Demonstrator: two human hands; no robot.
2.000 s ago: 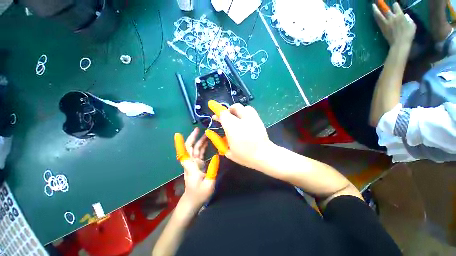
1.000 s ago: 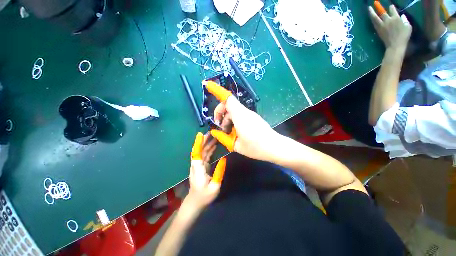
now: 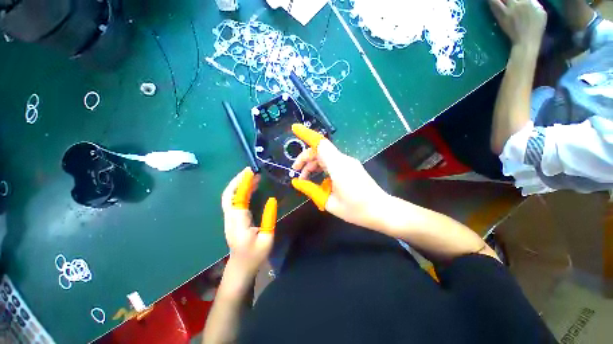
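Note:
The black housing shell [image 3: 274, 138] lies on the green bench in front of me, with a ring-edged hole and corner posts. A thin white gasket [image 3: 277, 165] runs around its rim. Two black rod antennas flank it, one on the left [image 3: 240, 134] and one on the right [image 3: 313, 104]. My right hand [image 3: 339, 178], with orange finger cots, is over the shell's lower right, fingers apart; whether its fingertips pinch the gasket I cannot tell. My left hand [image 3: 245, 222], also with orange cots, is open at the lower end of the left antenna and holds nothing visible.
A tangled gasket pile [image 3: 269, 54] lies beyond the shell, a denser heap [image 3: 410, 23] farther right. A black cup [image 3: 87, 176] with a white bottle [image 3: 171, 160] is at left, near O-rings [image 3: 75, 270]. Dark housings [image 3: 57, 23] stand upper left. Another person's arm [image 3: 514, 101] is at right.
My left hand has moved left and up to the left antenna's lower end. My right hand has drawn back from the shell's middle toward its lower right, uncovering the hole.

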